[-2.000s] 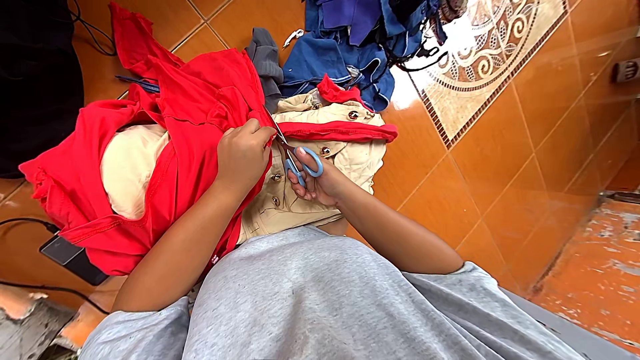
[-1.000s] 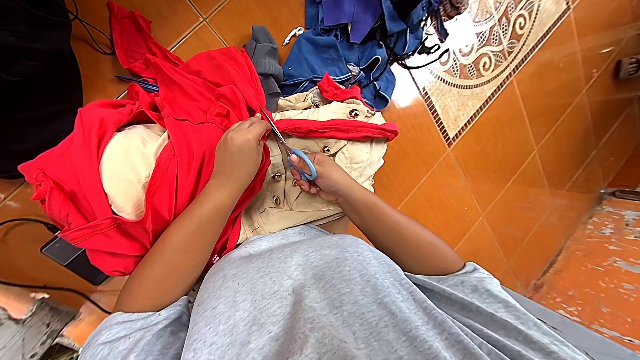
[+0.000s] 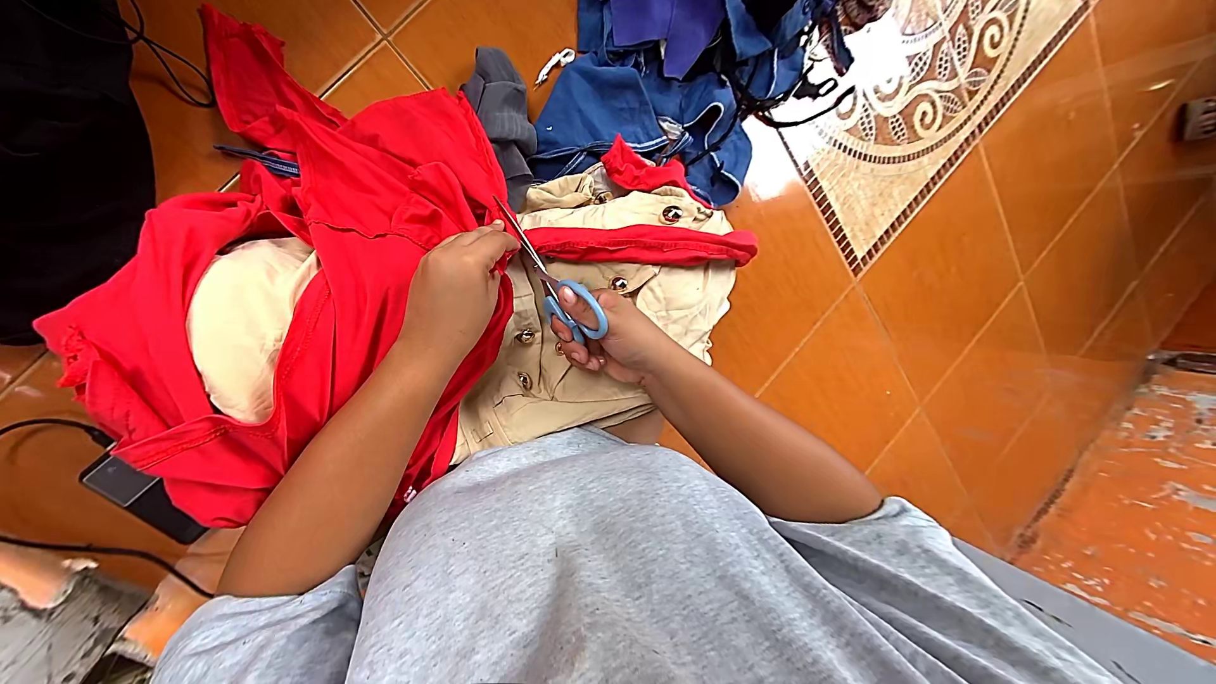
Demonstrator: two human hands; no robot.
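My left hand (image 3: 460, 285) pinches the edge of a red cloth garment (image 3: 366, 256) that lies over my lap. In my right hand (image 3: 608, 337) are scissors with light blue handles (image 3: 597, 310), their blades pointing up and left beside my left fingertips, at the red fabric. The blades look nearly together. A narrow red strip (image 3: 636, 245) runs to the right from the scissors, across beige buttoned cloth (image 3: 570, 380) on my lap. A small red scrap (image 3: 646, 174) rests above that strip.
Blue denim pieces (image 3: 617, 119), a dark grey cloth (image 3: 502, 114) and purple fabric (image 3: 665, 28) lie ahead on the orange tiled floor (image 3: 817, 361). Black cloth (image 3: 71, 171) is at the far left. A dark box-shaped device (image 3: 133, 489) and cables lie at lower left.
My right hand has shifted the scissors slightly, and their handles have moved apart and together between frames. My left hand stays at the red fabric's edge.
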